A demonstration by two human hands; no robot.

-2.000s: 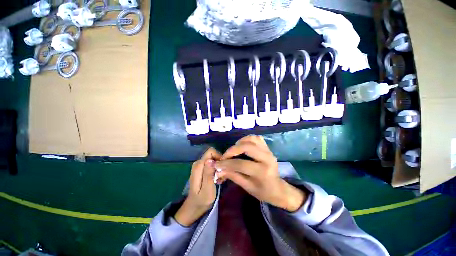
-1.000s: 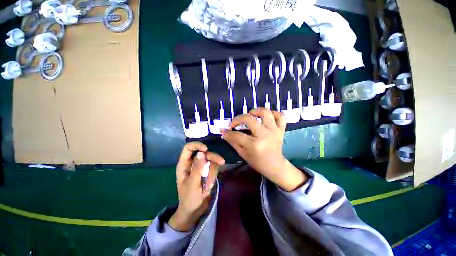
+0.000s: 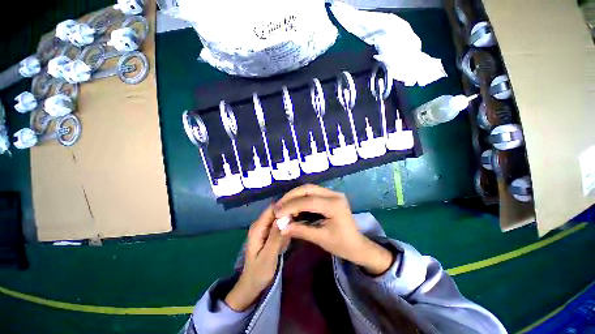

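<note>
My left hand [image 3: 259, 258] and my right hand [image 3: 331, 225] meet in front of my body, below the bench edge. A small white part [image 3: 282, 222] is held between the fingertips of both hands; its shape is mostly hidden. Beyond my hands a black pad [image 3: 244, 142] holds a row of several heating elements. Their white heads [image 3: 285, 170] face me and their silvery rings [image 3: 318, 98] point away. A short pointed probe stands beside each long stem.
A plastic parts bag [image 3: 261, 39] is behind the pad, with white cloth [image 3: 398, 42] beside it. A squeeze bottle [image 3: 443, 109] lies at right. Elements lie on a cardboard sheet [image 3: 117, 189] at left and beside a cardboard cover [image 3: 554, 98] at right.
My right hand has come back from the element heads to my left hand, and both now touch the small white part. The view has shifted, so the pad appears further left and tilted.
</note>
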